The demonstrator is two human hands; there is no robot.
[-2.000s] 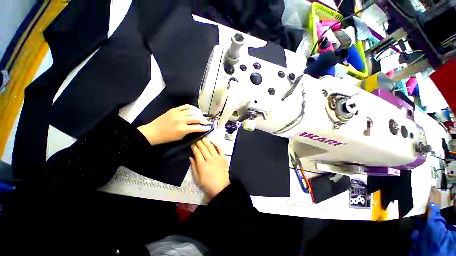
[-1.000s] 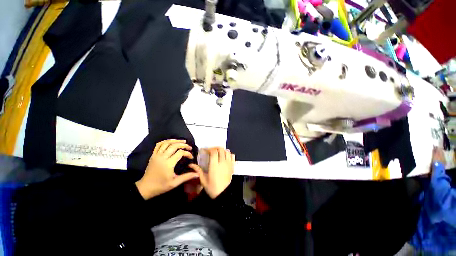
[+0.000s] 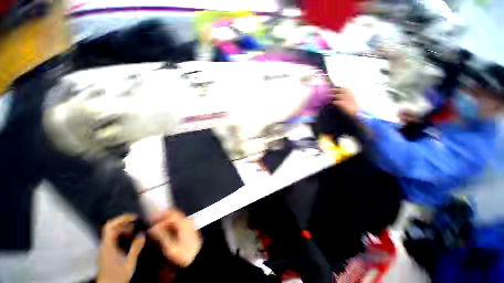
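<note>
The view is strongly blurred. My left hand (image 3: 119, 249) is at the bottom left, fingers curled on a dark edge of black fabric. My right hand (image 3: 178, 237) is beside it, fingertips bent together near the same fabric; what they pinch is too blurred to tell. The black cut panels (image 3: 77, 190) spread from the left up to my hands. The white sewing machine (image 3: 149, 99) stands beyond my hands, its needle area blurred. A flat black rectangular panel (image 3: 199, 168) lies right of the needle area, apart from my hands.
A person in blue (image 3: 409, 146) is at the right, with a hand near the machine's purple end. A yellow-green basket (image 3: 207, 27) with coloured items is behind the machine. A yellow block (image 3: 338, 148) lies near the table edge. A red basket (image 3: 373, 260) is below the table.
The view has swung right, so the machine and panels appear further left and the person in blue shows more fully. My hands have stayed close together at the table's front edge.
</note>
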